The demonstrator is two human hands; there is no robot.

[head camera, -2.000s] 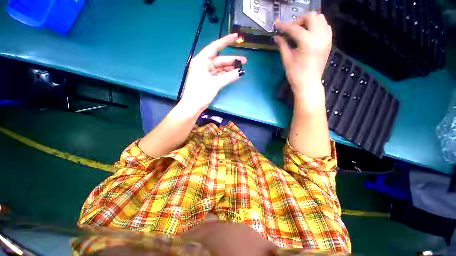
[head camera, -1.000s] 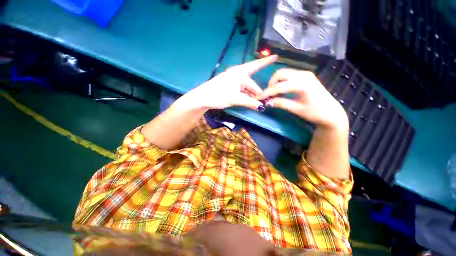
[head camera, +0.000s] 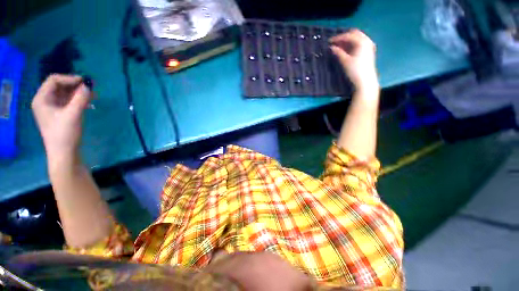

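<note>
My left hand (head camera: 61, 111) is at the left, beside a dark clump of loose black parts (head camera: 60, 55). A small black part (head camera: 87, 82) shows at the tips of its thumb and fingers. My right hand (head camera: 359, 59) is over the right part of the ribbed black tray (head camera: 247, 68), thumb and forefinger close together. Whether it holds something tiny is too small to tell. Rows of small black parts with shiny dots (head camera: 280, 80) sit in the left and middle grooves of the tray.
The bench unit (head camera: 210, 48) with a silver plate and red-orange light is at the top, left of the tray. Two black cables (head camera: 132, 108) run down the bench. A blue bin (head camera: 8, 102) is at the left edge. A black tray stack (head camera: 296, 8) is behind; clear plastic (head camera: 444, 25) lies far right.
The hands have moved apart, left to the loose parts and right to the tray. The view has turned, bringing the unit to the left and more of the tray into sight.
</note>
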